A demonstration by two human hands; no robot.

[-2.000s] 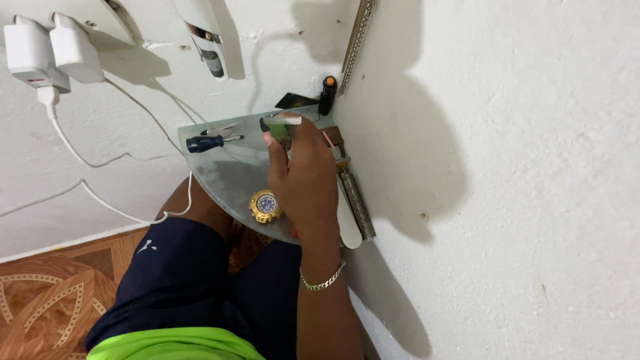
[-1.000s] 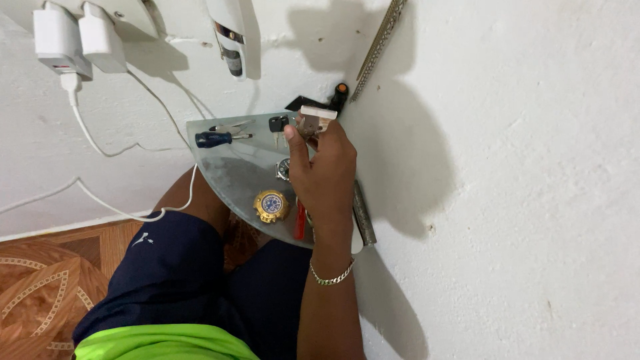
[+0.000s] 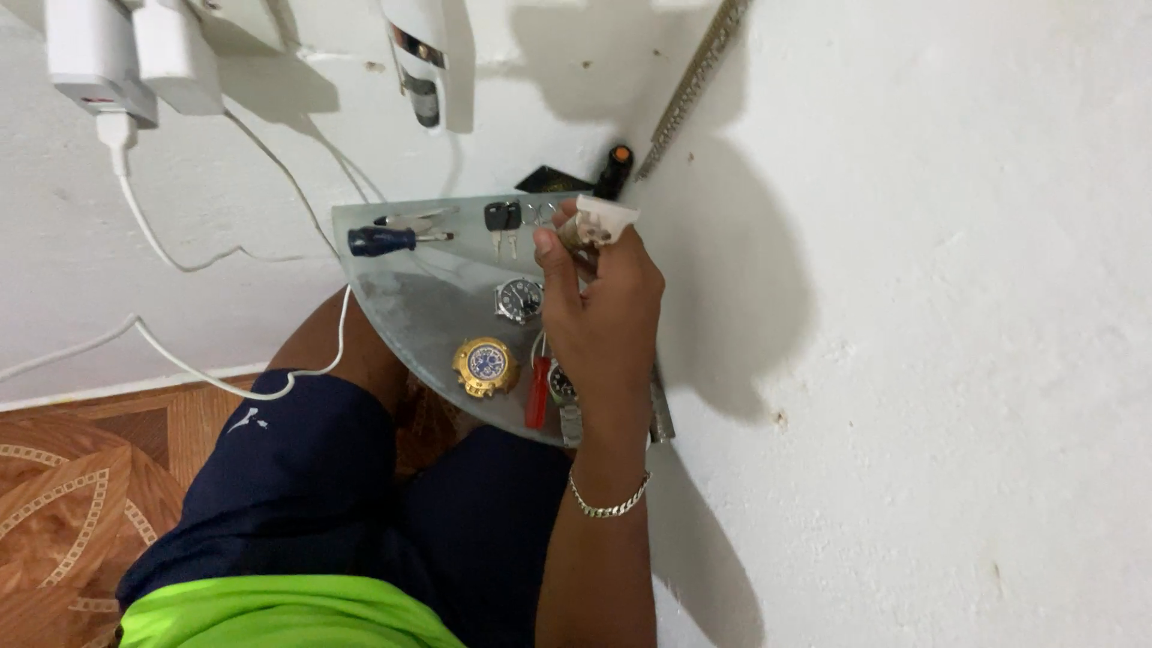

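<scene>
My right hand (image 3: 603, 306) is raised over the right side of a corner glass shelf (image 3: 409, 310), its thumb and fingers closed on a small whitish plastic piece (image 3: 607, 216). What the piece is cannot be told. Two black-headed keys (image 3: 502, 216) lie just left of my fingertips. A black-dial watch face (image 3: 519, 300) is left of the hand, with a gold watch face (image 3: 486, 366) below it. Beside my wrist are a red-handled tool (image 3: 537, 392) and a watch with a metal bracelet (image 3: 570, 414), partly hidden. My left hand is out of view.
A blue-handled screwdriver (image 3: 382, 240) lies at the shelf's left end. At the back corner are a black card-like piece (image 3: 553, 180) and a black cylinder with an orange end (image 3: 617, 166). White chargers (image 3: 99, 63) and a white cable (image 3: 193, 360) hang at left; walls border the shelf.
My right hand has moved right over the shelf. The keys, the black-dial watch face and the red-handled tool, largely covered two seconds ago, now show. The whitish piece stays in my fingers since one second ago.
</scene>
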